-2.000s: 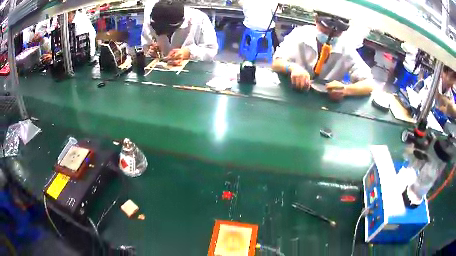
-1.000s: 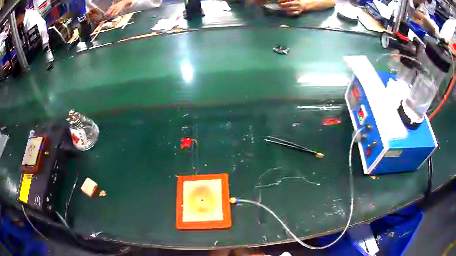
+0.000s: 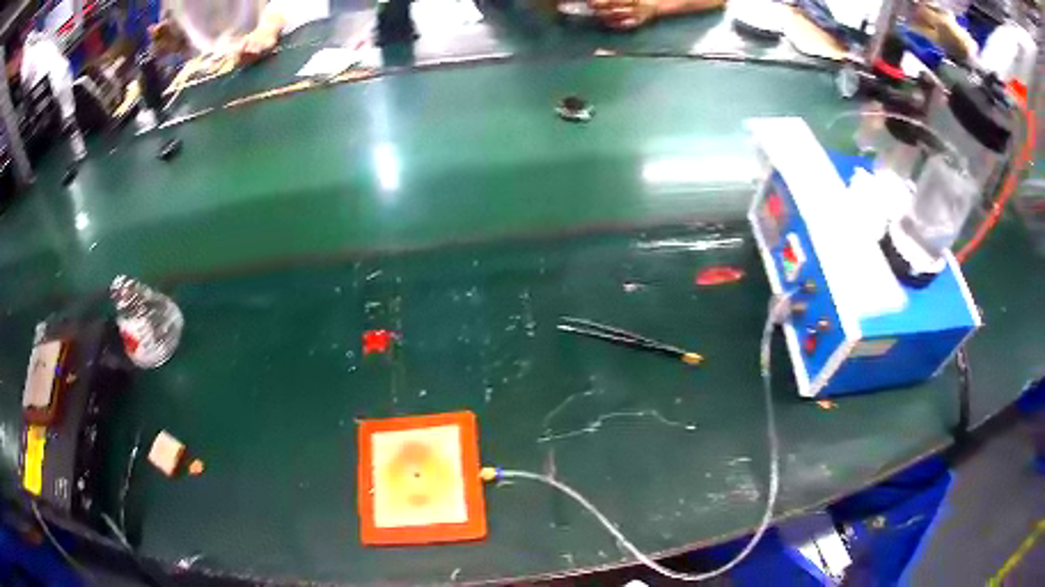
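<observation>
No hand of mine is clearly in view; only a small pale bit shows at the bottom edge, too little to tell. An orange-red square plate (image 3: 422,533) with a stained cream centre lies flat near the bench's front edge. A clear air hose (image 3: 596,530) runs from its brass fitting to the blue control unit (image 3: 894,354) at the right. Slim black tweezers (image 3: 630,339) lie on the green mat right of the plate, tips to the left. A red patch (image 3: 377,341) is on the mat behind the plate.
A black box (image 3: 77,453) bears a second plate (image 3: 44,378) at left. Beside it are a glass bottle (image 3: 151,333) and cream block (image 3: 166,453). A clear canister (image 3: 937,214) stands on the blue unit. Another worker's hand (image 3: 619,12) shows across the bench. A blue bin (image 3: 894,522) is below right.
The view has tilted down and turned right, bringing the whole plate and hose into sight. The things on the near bench appear unmoved.
</observation>
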